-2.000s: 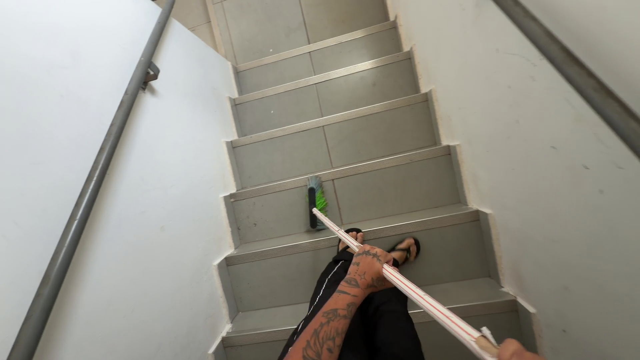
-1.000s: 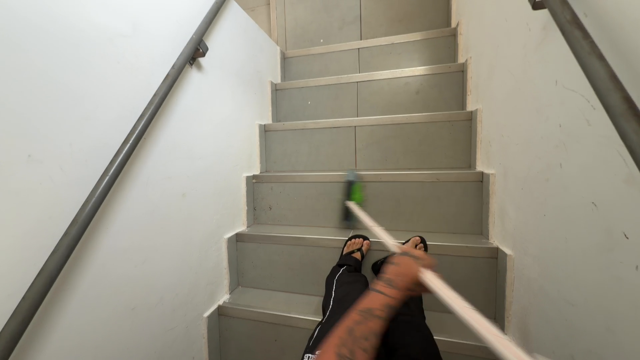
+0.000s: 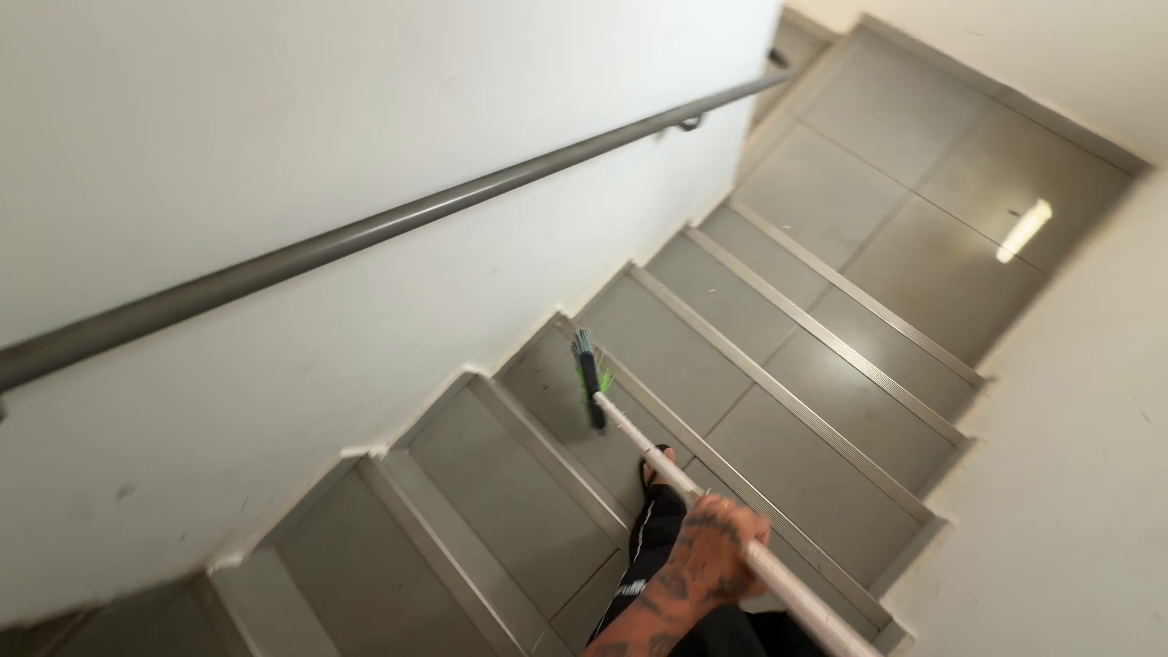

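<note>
My left hand (image 3: 721, 547), with tattoos running up the forearm, is closed around the middle of a long broom handle (image 3: 798, 593) with a pale wrapping. From there the handle slants up and left to a broom head (image 3: 591, 379) with a black block and green and blue-grey bristles. The bristles are at a grey tiled step (image 3: 547, 392), near the step's left part, beside a metal-edged nosing. My right hand is out of view; the handle's near end runs off the bottom edge.
A grey metal handrail (image 3: 392, 228) is fixed to the white wall on the left. Tiled stairs with ridged nosings (image 3: 757, 374) lead down to a landing (image 3: 912, 155) at the upper right. One sandaled foot (image 3: 655, 465) is on a step below the hand. A white wall (image 3: 1077, 438) bounds the right side.
The view has turned and tilted strongly, bringing the landing into sight. The broom head has moved closer to the left wall. My right hand, at the handle's near end two seconds ago, is out of view.
</note>
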